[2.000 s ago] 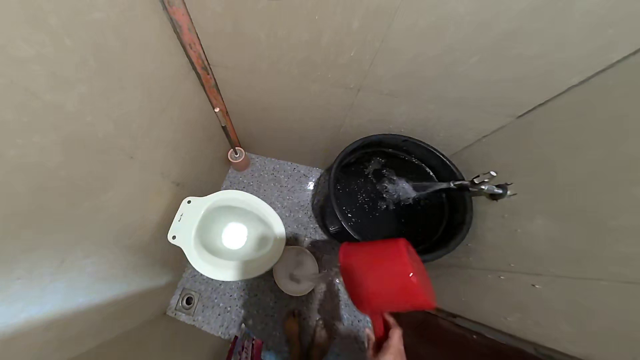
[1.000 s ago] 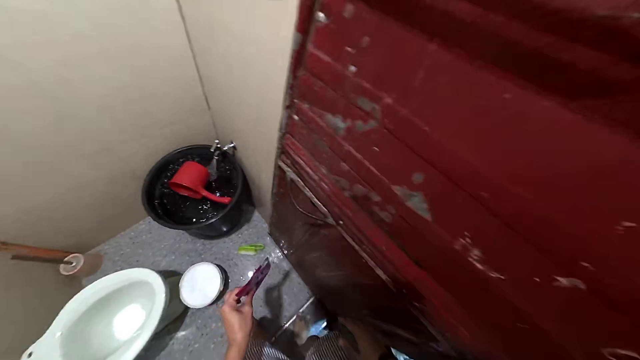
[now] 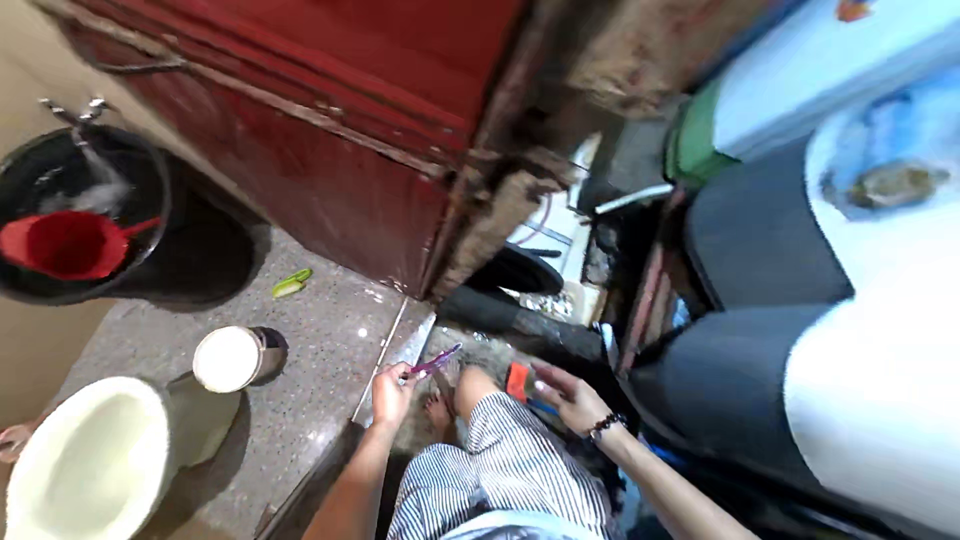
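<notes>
My left hand (image 3: 392,394) is closed on a thin purple object (image 3: 437,362), maybe a packet or brush, held over the door sill. My right hand (image 3: 574,401) hangs over the floor at the right with its fingers apart and nothing seen in it. Near its fingertips is an orange object (image 3: 517,381) beside my knee. A red plastic dipper (image 3: 71,244) floats in the black water tub (image 3: 217,259) under a running faucet (image 3: 79,112). On the speckled floor lies a green object (image 3: 292,283), near a small round white container (image 3: 226,359).
A pale toilet bowl (image 3: 90,465) stands at the lower left. The red door (image 3: 337,82) spans the top, beside a rough, worn post (image 3: 487,225). Large dark and white rounded containers (image 3: 757,225) crowd the right side. A raised sill (image 3: 394,345) edges the tiled floor.
The view has swung far to the right. The red dipper, held in a hand two seconds ago, lies in the tub. The purple object is still held, and my right hand has come into view.
</notes>
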